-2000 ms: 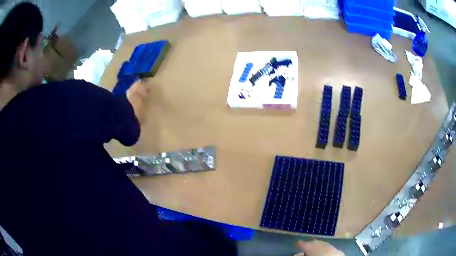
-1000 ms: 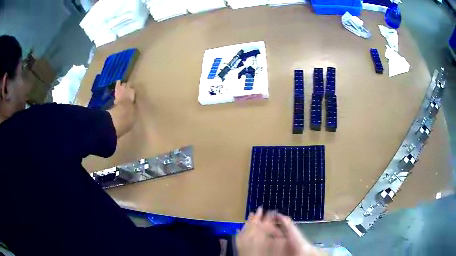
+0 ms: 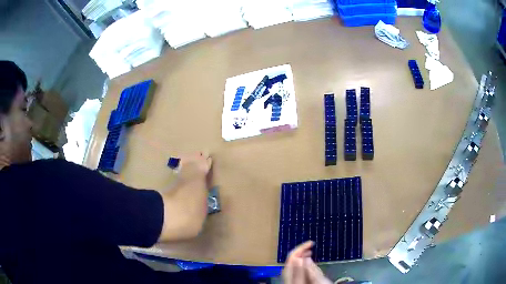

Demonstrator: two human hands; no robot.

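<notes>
A large dark blue square of solar cells with thin pale lines (image 3: pixel 320 219) lies flat at the near table edge. My left hand (image 3: pixel 295 267) and my right hand (image 3: pixel 316 274) are close together at the bottom edge, overlapping the square's near side. Both are small, blurred and cut off by the frame, so finger pose and anything between them cannot be made out. Beyond the square stand narrow dark stacks of cut cells in rows (image 3: pixel 330 130).
A long metal fixture bar (image 3: pixel 456 183) lies along the right edge. A white foam tray (image 3: pixel 232 125) holds loose pieces. Another person's arm (image 3: pixel 186 208) reaches over a shorter bar at left, near a small dark piece (image 3: pixel 173 162). Blue-topped stacks (image 3: pixel 133 101) stand far left.
My hands came together over the square's near edge, then dropped slightly lower. The other person's hand moved from the left stacks towards the table's middle. The view has shifted.
</notes>
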